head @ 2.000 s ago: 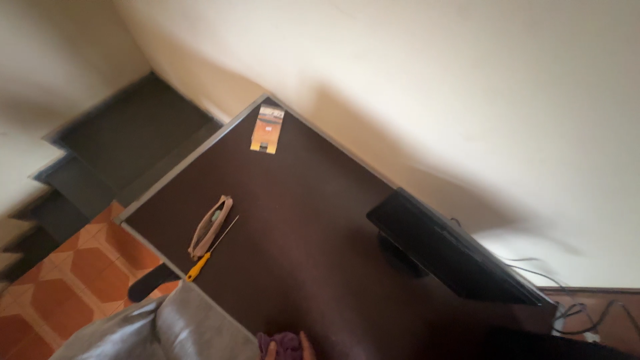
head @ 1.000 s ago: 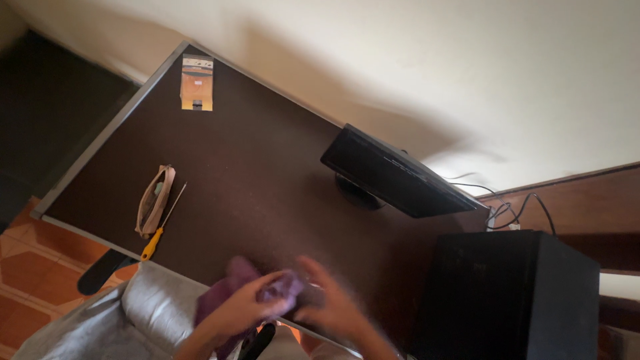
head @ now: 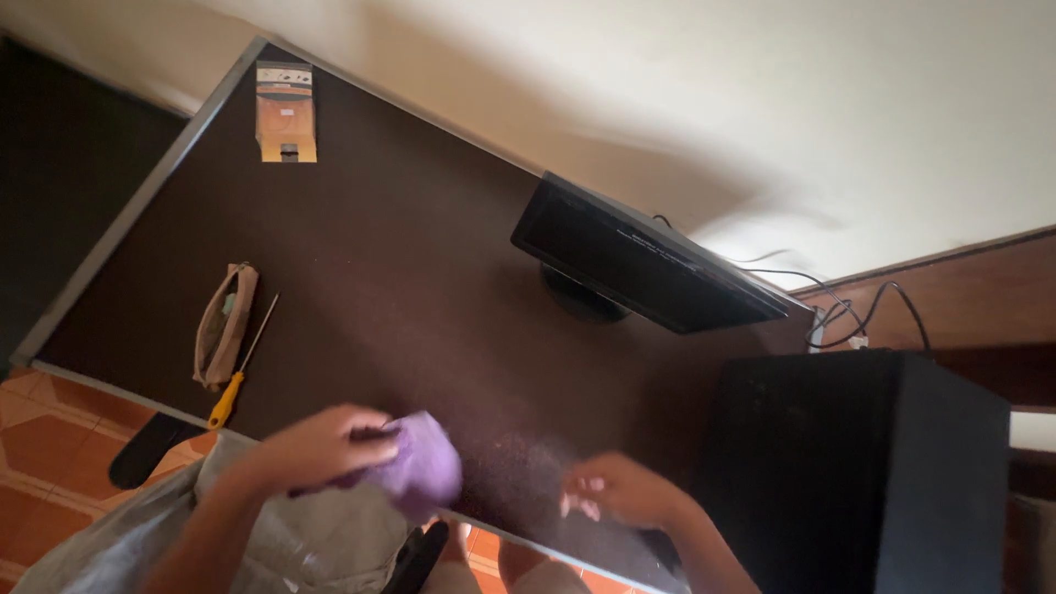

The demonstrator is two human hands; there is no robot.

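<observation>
Near the front edge of the dark brown table (head: 396, 214), my left hand (head: 330, 450) grips a purple cloth (head: 421, 466), blurred and hanging from the fingers. My right hand (head: 615, 491) is to the right of it, over the table near the same edge, fingers curled, and no object shows in it. A yellow-handled screwdriver (head: 227, 400) lies at the left front edge, close beside a partly unzipped beige pouch (head: 224, 326) with something greenish inside. In the far left corner lies an orange and white package (head: 286, 115).
A black monitor (head: 643, 260) stands by the wall on the table's right half. Black cables (head: 891, 305) run behind a large black case (head: 813, 462) at the right. A chair with a grey cover (head: 313, 536) and black armrests (head: 153, 450) stands at the front edge.
The view has shifted. My hands, low at the frame's bottom edge two seconds ago, now show fully. Since one second ago they have moved apart, the purple cloth staying in my left hand.
</observation>
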